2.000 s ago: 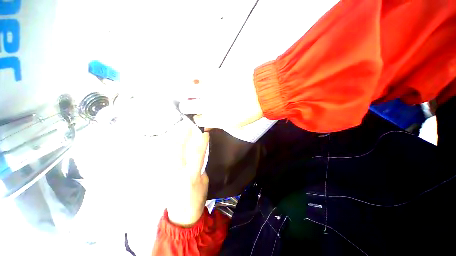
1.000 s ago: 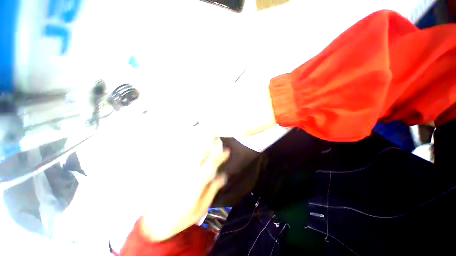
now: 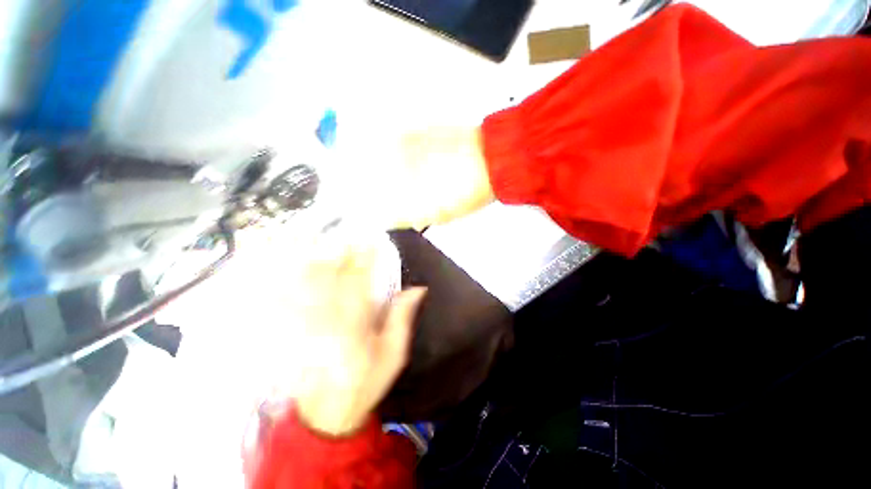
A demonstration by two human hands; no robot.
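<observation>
White cloth, badly overexposed, lies under and left of my hands. Dark brown-grey cloth point(image 3: 449, 329) hangs from beneath them over the table's front edge. My left hand point(image 3: 349, 329) rests on the cloth with its thumb spread from the palm; its fingertips are lost in glare. My right hand point(image 3: 435, 181) lies at the cloth's upper edge, near the needle area; its fingers are washed out, so its grip is unclear. The round ribbed metal part point(image 3: 292, 187) and small blue tab point(image 3: 328, 127) of the sewing machine are left of my right hand.
A phone point(image 3: 468, 21) and a tan card point(image 3: 560, 44) lie at the back of the table. A ruler strip point(image 3: 556, 272) runs along its front edge. The machine head point(image 3: 181, 86) stands at upper left. Dark navy cloth with white stitching point(image 3: 659, 363) covers my lap. Blue material point(image 3: 709, 253) shows below my right sleeve.
The view has shifted, bringing the phone and card further into the picture. My left hand has gone from bent fingers near the cloth's edge to lying flatter, thumb out. My right hand stays near the needle area.
</observation>
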